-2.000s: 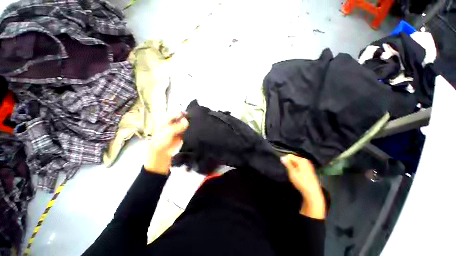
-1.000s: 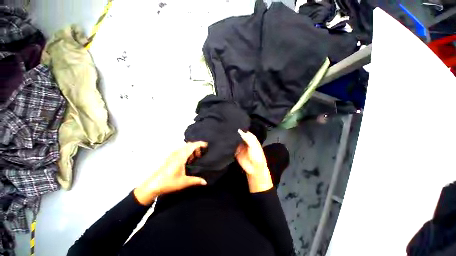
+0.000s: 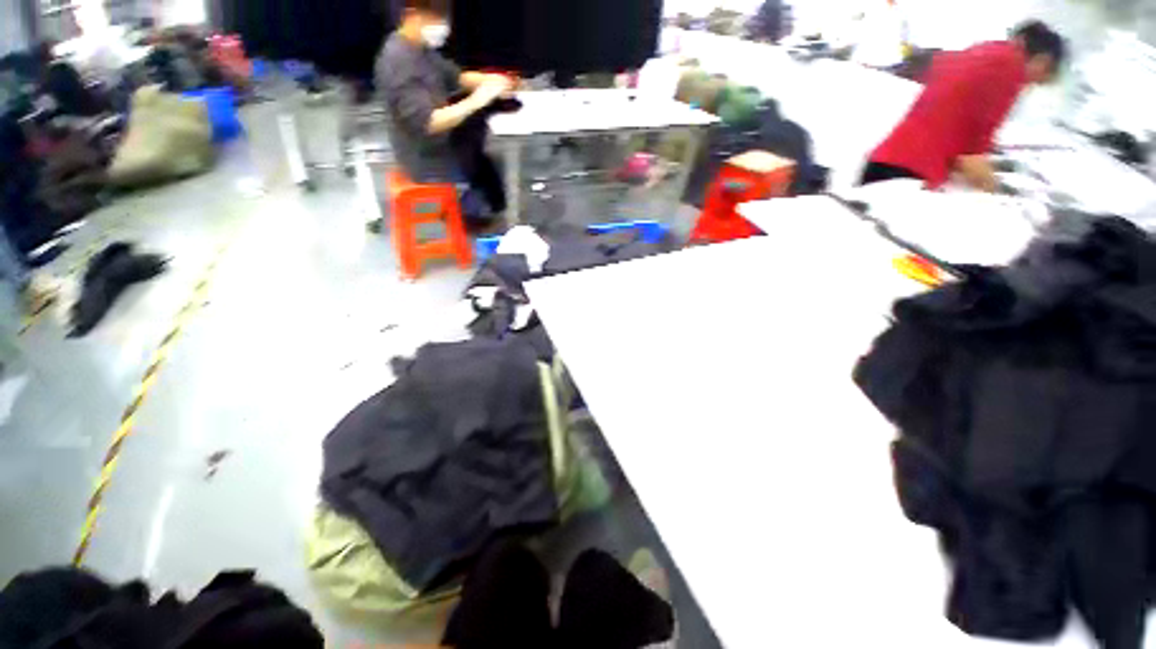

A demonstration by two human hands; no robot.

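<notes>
Neither of my hands is in view. A stack of black garments lies on the floor over pale green wrapping cloth, left of the white table. A large crumpled black garment pile lies on the table at the right, with parts hanging towards the frame's lower right. A small yellow-orange object, perhaps the handle of thread snips, lies at the pile's far left edge. A dark rumpled heap is cut off by the bottom left edge; whether it is held cannot be told.
Two dark rounded shapes are at the bottom centre. A masked person is beside a far table, near an orange stool. Another person in red bends over at the right. Yellow-black tape runs along the left floor.
The view has swung up and to the right. Both hands and the black garment they held have left view. The table pile, far tables and two people now show.
</notes>
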